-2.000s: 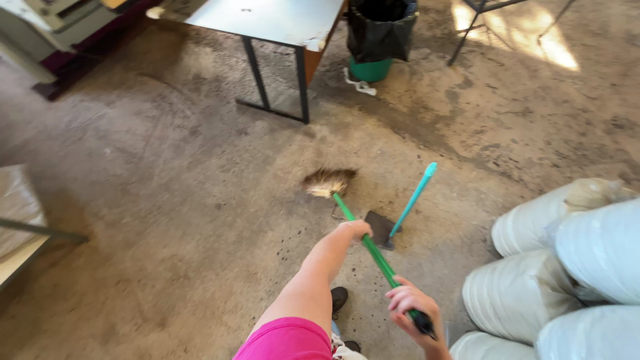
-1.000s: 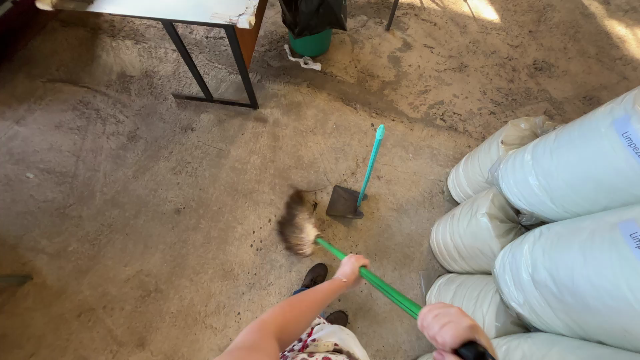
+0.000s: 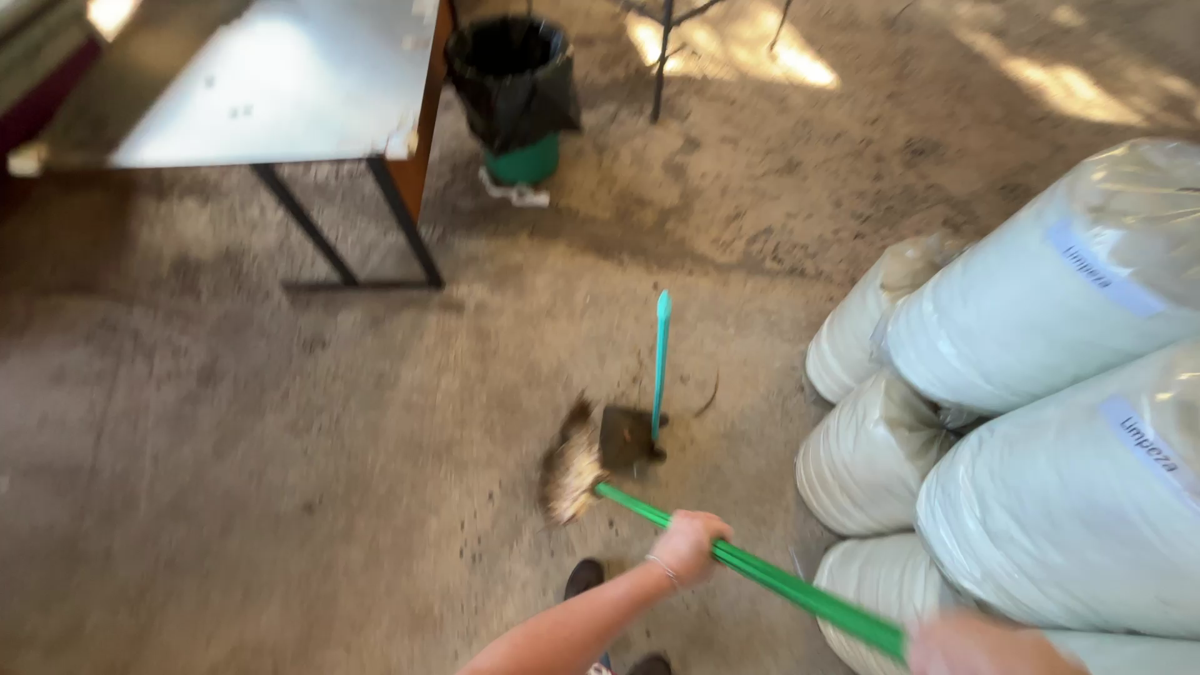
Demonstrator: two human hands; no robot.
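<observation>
A broom with a green handle (image 3: 806, 592) slants from the lower right up to its blurred bristle head (image 3: 572, 469) on the concrete floor. My left hand (image 3: 689, 547), with a thin bracelet at the wrist, grips the lower part of the handle. Near the handle's upper end, at the bottom right, my right hand (image 3: 980, 645) is closed around it and blurred. A dark dustpan (image 3: 626, 439) with an upright turquoise handle (image 3: 662, 361) stands just right of the bristles. Whether bristles and pan touch is unclear.
Large plastic-wrapped white rolls (image 3: 1022, 300) are stacked on the right. A white-topped table (image 3: 281, 94) with dark metal legs stands at the upper left, beside a green bin (image 3: 523, 159) lined with a black bag. Dark shoes (image 3: 584, 576) show at the bottom.
The broom head was above and left of the dustpan two seconds ago; now it is close against the pan's left side. Both hands keep their hold on the handle.
</observation>
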